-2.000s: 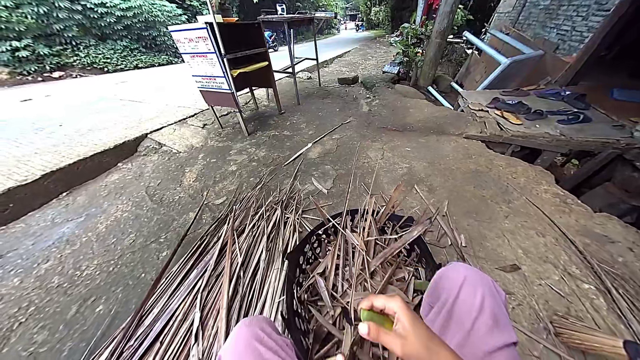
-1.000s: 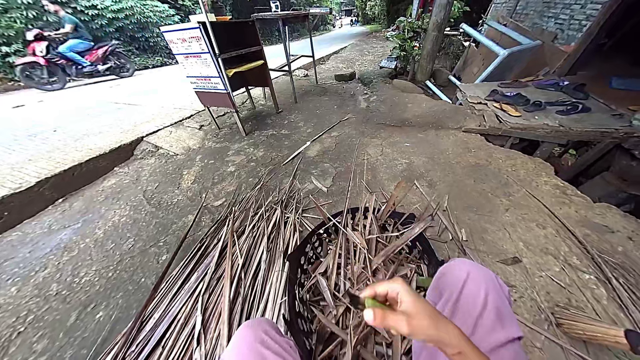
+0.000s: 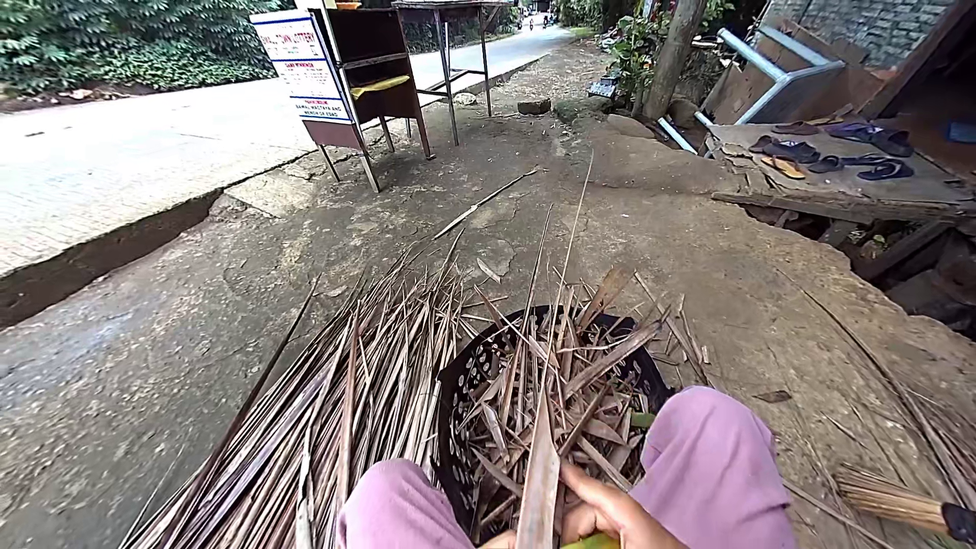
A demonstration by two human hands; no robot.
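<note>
Low at the bottom edge, my right hand [image 3: 610, 511] has its fingers curled around a green object [image 3: 593, 542], mostly cut off by the frame. Its thumb lies against a broad dry palm leaflet [image 3: 540, 476] that stands up over the basket. Only a sliver of my left hand [image 3: 499, 540] shows at the leaflet's foot; its grip is hidden. Between the knees, a black perforated basket [image 3: 455, 396] contains dry leaf strips and a green piece [image 3: 642, 420]. A large bundle of dry palm leaflets [image 3: 358, 381] lies left of it.
At lower right lies a bundle of thin sticks [image 3: 888, 496] with a dark binding. Farther off stand a wooden stand [image 3: 377, 65] with a printed sign, a table [image 3: 446, 38] and a tree trunk [image 3: 675, 57]. Sandals [image 3: 793, 150] rest on a raised wooden platform [image 3: 839, 183]. A road runs at left.
My right hand has moved down and toward me from over the basket. A broad leaflet now stands upright at it. The motorcycle with a rider on the road has left the view.
</note>
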